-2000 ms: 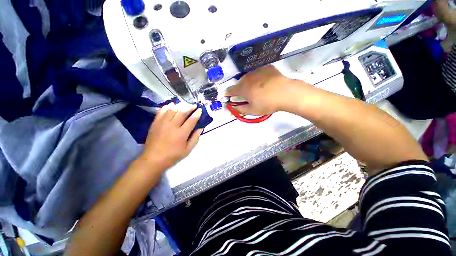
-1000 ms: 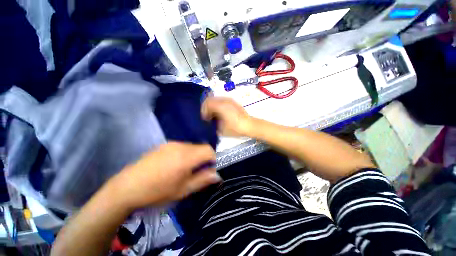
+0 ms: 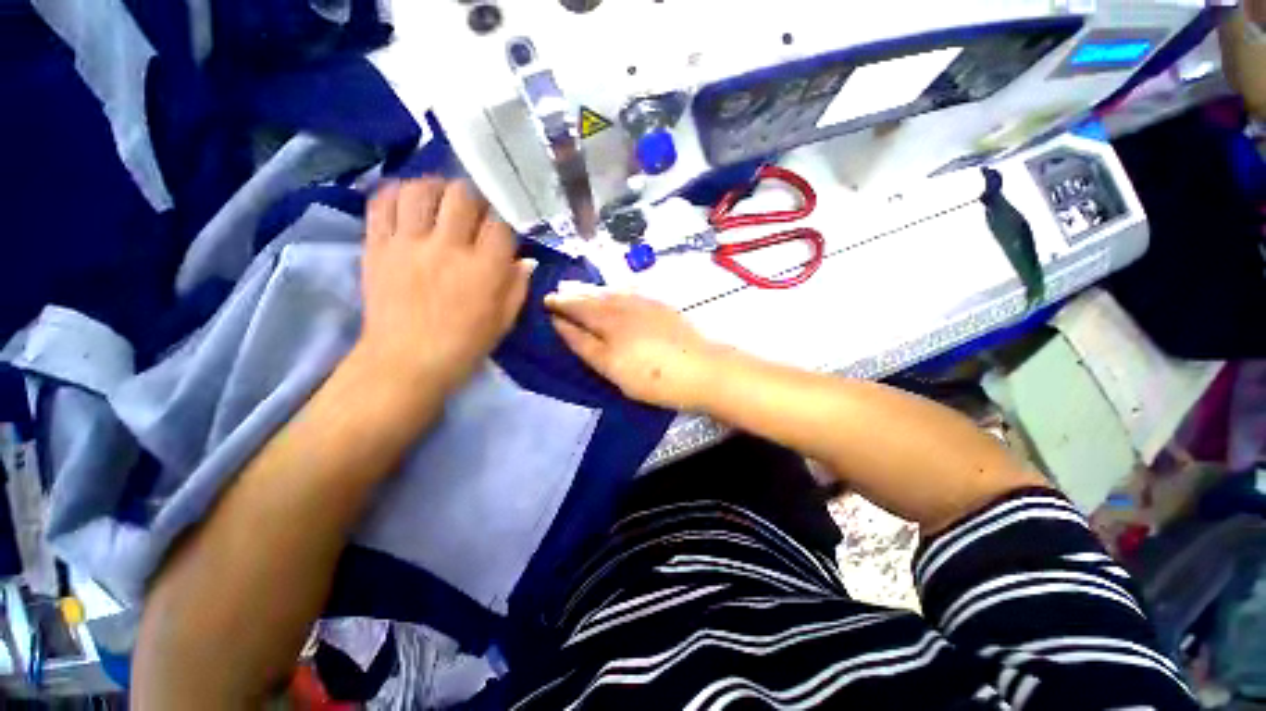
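A navy garment panel (image 3: 555, 354) with a grey-blue piece (image 3: 479, 479) on it lies under the needle area and hangs over the table's front edge. My left hand (image 3: 437, 271) lies on the cloth left of the needle, fingers curled; its hold on the cloth is unclear. My right hand (image 3: 632, 345) rests on the navy cloth just in front of the presser foot area, fingertips pressed on its edge. The white sewing machine (image 3: 778, 70) stands beyond both hands. Red-handled scissors (image 3: 768, 258) lie on the bed right of the needle.
More navy and grey-blue fabric (image 3: 236, 347) is heaped at the left. A dark green bundle (image 3: 1012, 236) lies at the bed's right end. A small navy scrap lies behind the scissors. Part of another person's arm (image 3: 1248, 56) shows at the top right.
The right hand has let go of the scissors, which now lie on the bed. The garment has been spread towards me. My left hand has moved from the front edge up beside the needle.
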